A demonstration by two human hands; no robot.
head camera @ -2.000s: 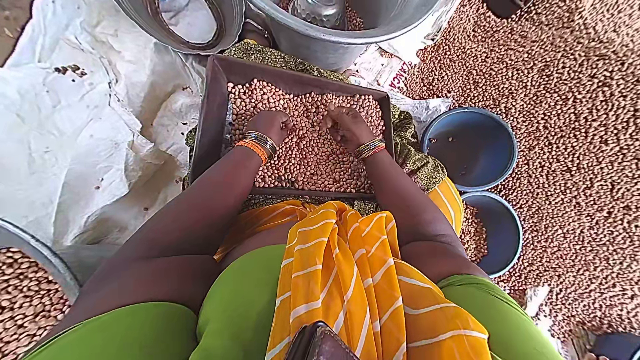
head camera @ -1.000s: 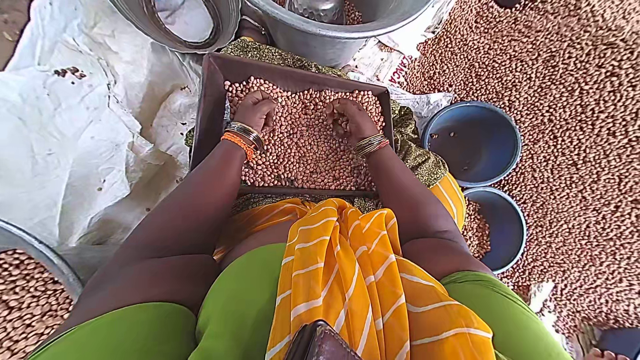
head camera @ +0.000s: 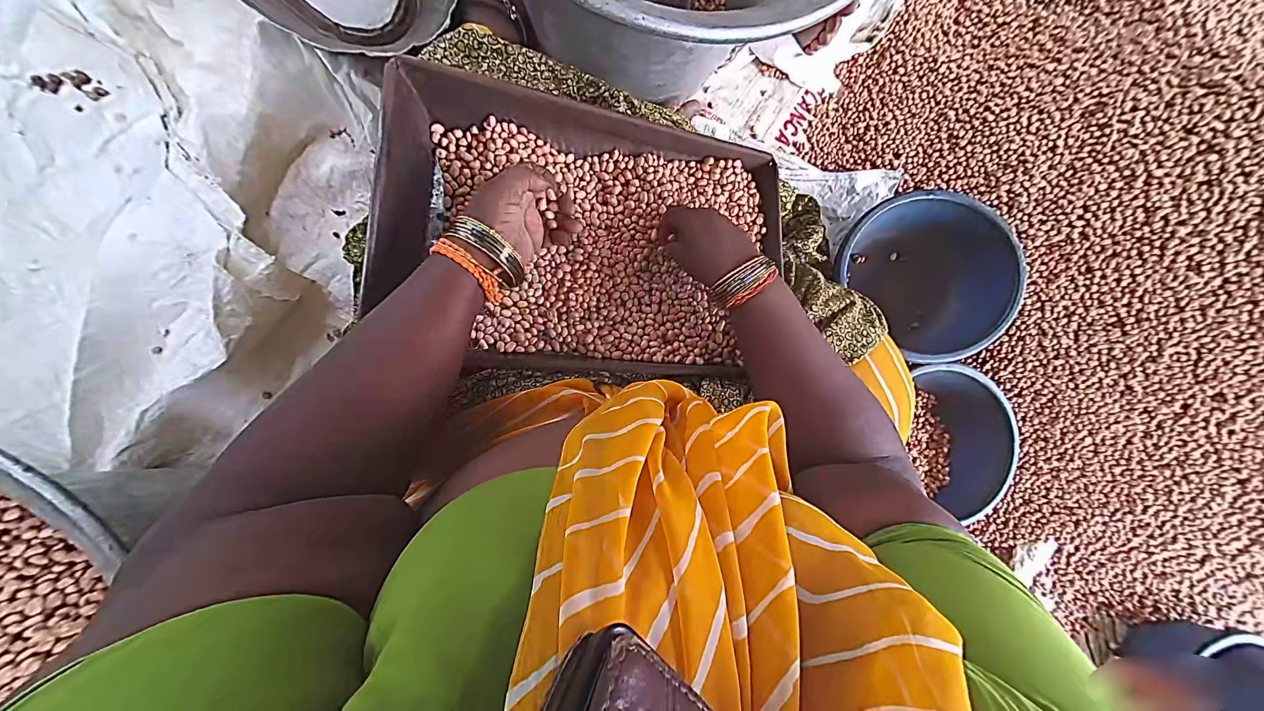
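Note:
A dark rectangular tray (head camera: 410,188) rests across my lap, holding a layer of shelled peanuts (head camera: 612,296). On the left side of the tray, my left hand (head camera: 523,209) is turned partly palm up, its fingers curled around a few peanuts. My right hand (head camera: 706,242) is over the right part of the peanuts, knuckles up, its fingertips bent down at them; whether it holds any is hidden. Bangles circle both wrists. The peanuts lie thinner between and below the hands, with a thicker band along the far side.
Two blue basins (head camera: 938,276), (head camera: 973,444) stand right of my lap, the nearer one with some peanuts. Beyond them spreads a large heap of peanuts (head camera: 1136,296). A metal tub (head camera: 632,49) stands past the tray, white sheeting (head camera: 109,247) lies left, and a peanut-filled container (head camera: 49,494) is at lower left.
My left hand has turned from knuckles up to partly palm up, with peanuts now visible in its fingers, and sits a little closer to the tray's middle than one second ago.

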